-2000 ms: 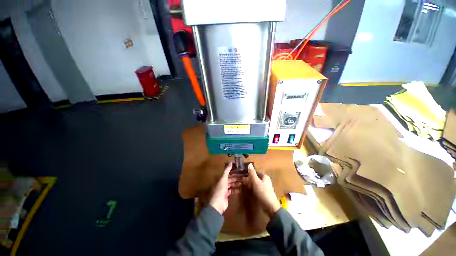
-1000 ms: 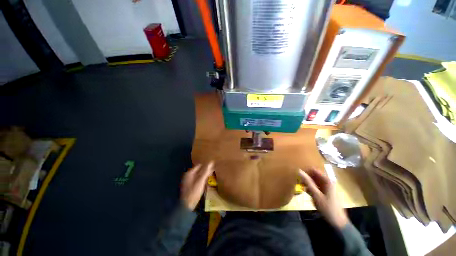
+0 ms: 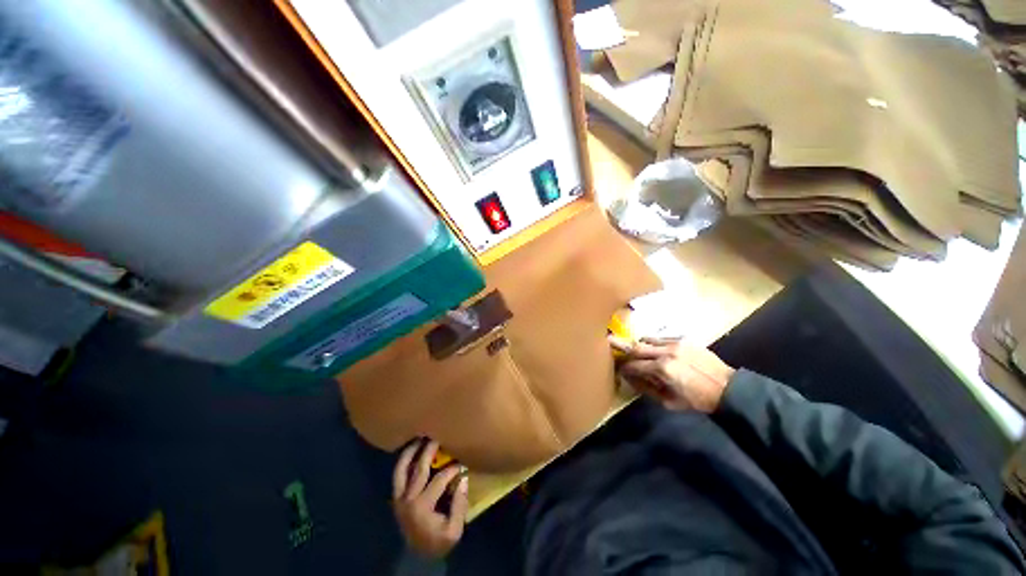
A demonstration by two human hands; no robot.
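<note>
A brown panel [image 3: 484, 394] lies flat on the press bench, with a pale centre line running toward me. The press die tip [image 3: 469, 324] is over the panel, below the green head [image 3: 371, 304]. A small dark fitting [image 3: 497, 345] shows on the panel beside the die tip. My left hand [image 3: 429, 501] rests at the yellow start-button box [image 3: 442, 459] at the near left corner. My right hand [image 3: 678, 374] is at the other yellow box [image 3: 620, 331] at the right. Neither hand holds the panel; the buttons are mostly hidden.
The silver cylinder [image 3: 146, 135] fills the upper left. The orange-edged control box [image 3: 473, 113] stands beside it. A clear plastic bag [image 3: 666, 203] lies right of the panel. Stacked brown panels [image 3: 844, 101] lie on the white table. Dark floor shows at lower left.
The view has tilted and moved closer. My hands have gone from under the press head to the yellow boxes at each side, letting go of the panel. The die tip appears close to the panel.
</note>
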